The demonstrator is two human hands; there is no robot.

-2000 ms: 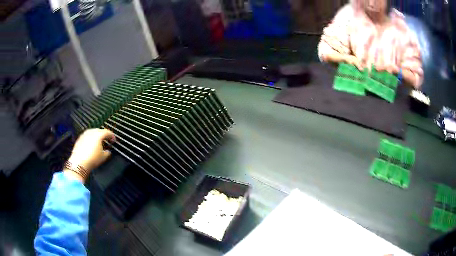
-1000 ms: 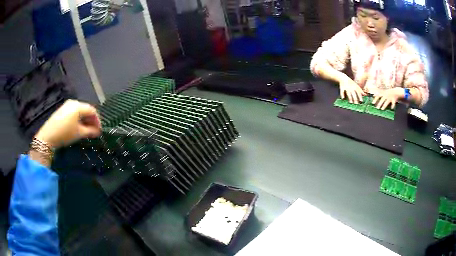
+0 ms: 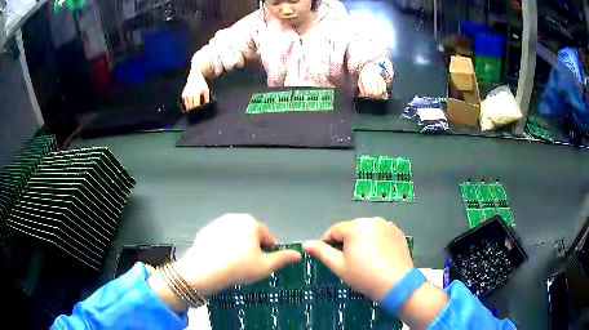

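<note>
A large green PCB panel [image 3: 309,298] lies in front of me on the white sheet [image 3: 199,319], most of which is hidden. My left hand [image 3: 236,254] and my right hand [image 3: 361,254] are at the panel's far edge, thumbs near each other at its middle. The fingers curl over that edge; the fingertips are partly hidden, and I cannot tell whether they hold a small part. The black parts bin [image 3: 484,261] with dark shiny pieces is right of my right hand. The left black bin [image 3: 145,258] is partly hidden by my left sleeve.
A PCB rack [image 3: 68,200] full of boards stands at far left. Two board panels lie on the belt, one at centre right [image 3: 384,178] and one farther right [image 3: 487,203]. A person opposite reaches into two small bins beside boards [image 3: 290,101] on a black mat [image 3: 265,132].
The view has swung right. My left hand has moved from the rack to the panel's far edge, and my right hand has come into view. The person opposite now has hands at the two bins.
</note>
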